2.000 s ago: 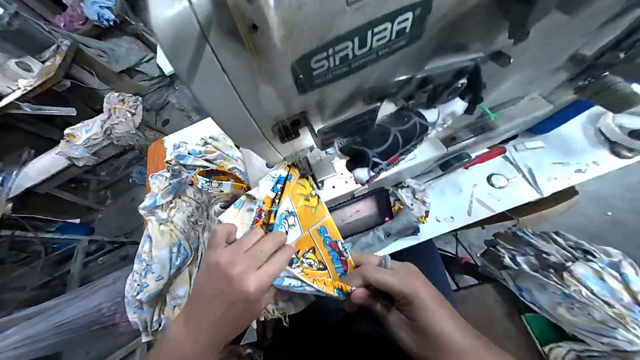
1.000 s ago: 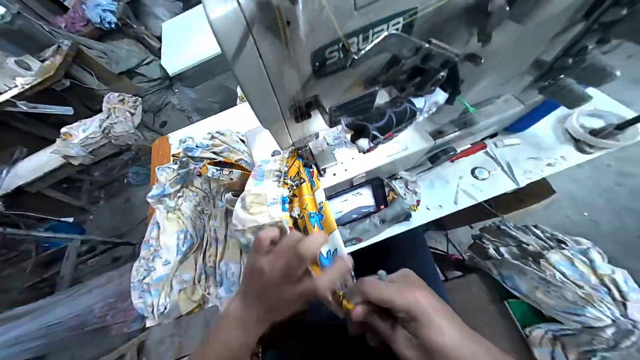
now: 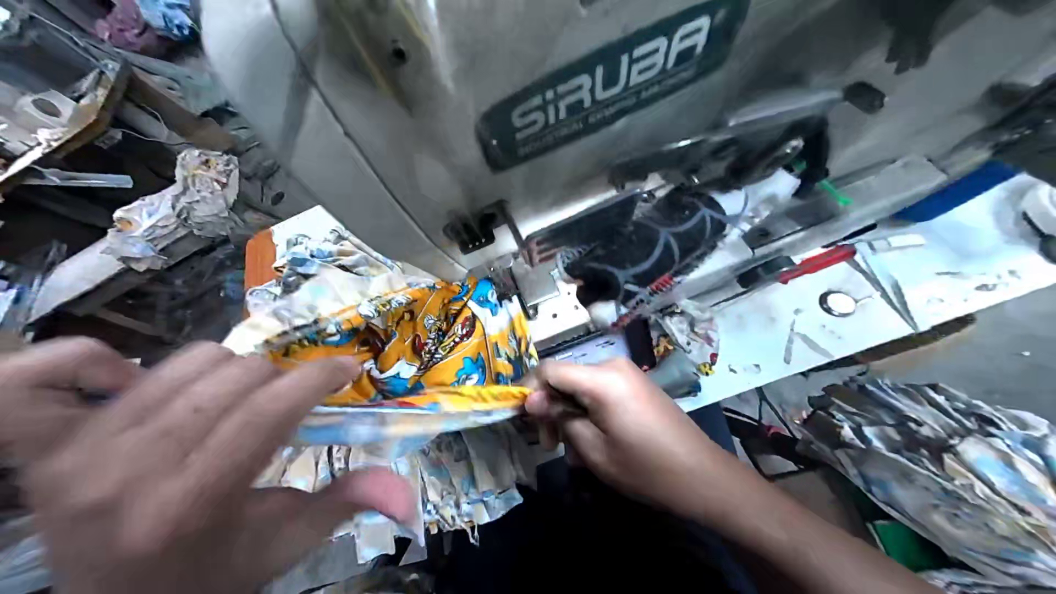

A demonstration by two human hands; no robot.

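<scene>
A Siruba sewing machine (image 3: pixel 379 115) fills the upper middle of the head view. Yellow printed fabric (image 3: pixel 445 338) with blue and white figures lies at its needle area, bunched into folds. My right hand (image 3: pixel 610 412) pinches the fabric's near right edge between thumb and fingers. Large and blurred at the lower left, my left hand (image 3: pixel 190 462) has its fingers spread and the thumb apart, over or beside the fabric's left side; whether it touches the cloth cannot be told. Pale printed cloth (image 3: pixel 330 280) lies behind and below the yellow piece.
On the white table (image 3: pixel 742 330) at the right are red-handled scissors (image 3: pixel 817 264), a small round metal item (image 3: pixel 838 304) and thread snips (image 3: pixel 800 342). A phone (image 3: pixel 586 351) lies beside the fabric. Heaped cloth (image 3: pixel 949 462) sits lower right; a cluttered wooden rack stands left.
My left hand has moved left, away from my right hand, and its fingers have spread. The yellow fabric, a narrow strip one second ago, now lies wider and opened out toward the left.
</scene>
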